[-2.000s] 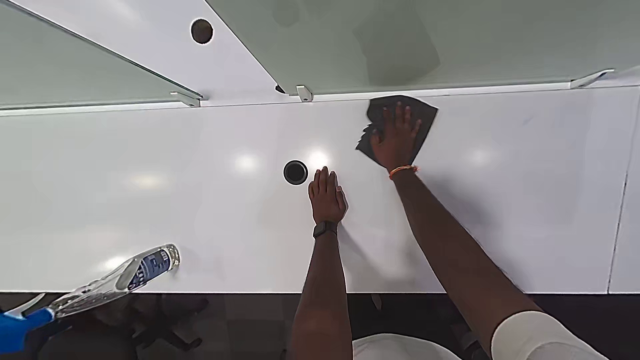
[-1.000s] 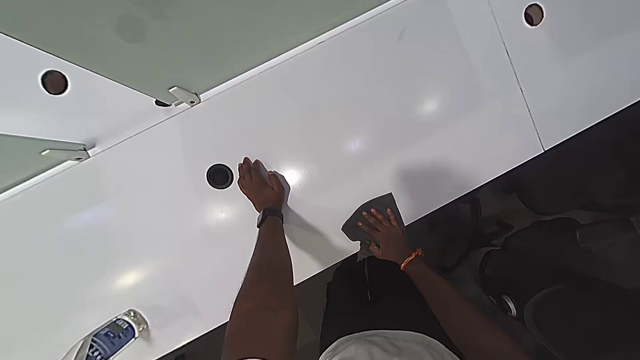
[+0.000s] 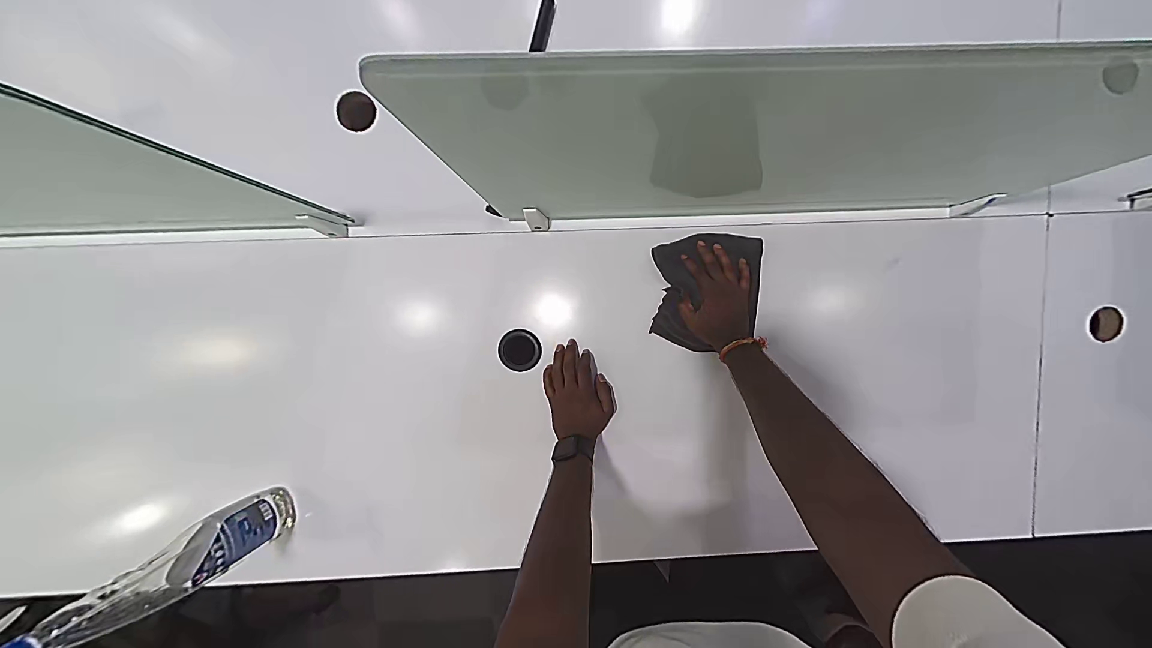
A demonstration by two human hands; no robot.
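A dark cloth lies partly bunched on the white desktop, near the frosted glass divider. My right hand presses flat on it with the fingers spread; an orange cord is round that wrist. My left hand, with a dark watch at the wrist, rests palm down on the bare desk, just right of a round black grommet. It holds nothing. At the lower left stands a clear spray bottle with a blue label, its top cut off by the view.
Glass dividers on white brackets run along the far edge of the desk, with another white desktop behind. An open cable hole is at the right, past a seam. The near desk edge borders a dark floor area.
From one second ago, my right hand and the cloth have moved from the near desk edge to the far side by the divider. My left hand stays beside the grommet. The view has turned.
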